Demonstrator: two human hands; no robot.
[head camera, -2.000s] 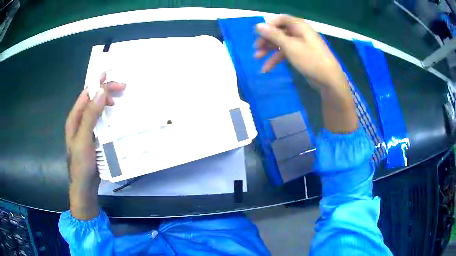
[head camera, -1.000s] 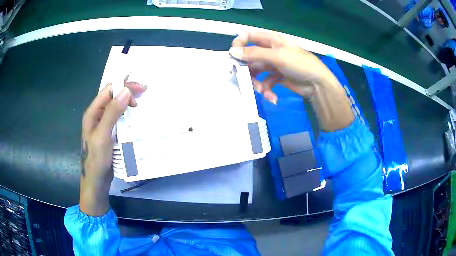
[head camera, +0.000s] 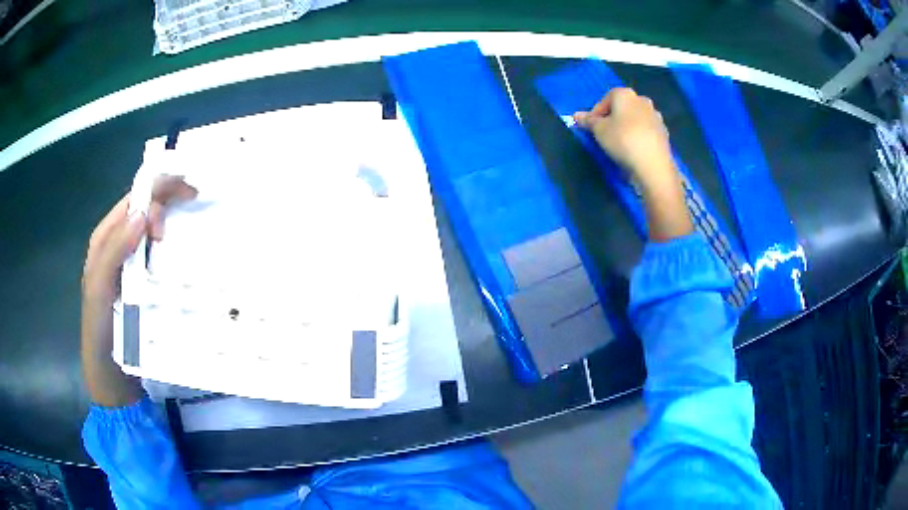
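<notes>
The white appliance housing (head camera: 269, 239) lies on the white work mat (head camera: 430, 329), with a dark grey foot pad (head camera: 364, 364) at its near right end and another (head camera: 131, 335) at its near left. My left hand (head camera: 124, 244) grips the housing's left side by the handle, fingers partly hidden. My right hand (head camera: 627, 129) is over the upper part of the small pad sheet (head camera: 697, 211), thumb and fingertips together at the blue film. Whether a pad is between them cannot be told. Small grey pads show in rows lower on that sheet.
The rectangular pad sheet (head camera: 478, 149) with grey pads (head camera: 560, 304) lies right of the housing. A shiny blue film strip (head camera: 742, 169) lies far right. Black tape tabs (head camera: 450, 400) are on the mat. Beyond the white rail (head camera: 329, 48), a clear tray (head camera: 224, 22) is on the green belt.
My right hand has left the housing's far right corner and moved right to the small pad sheet. The housing sits turned differently on the mat, my left hand still on it. The clear tray has shifted left.
</notes>
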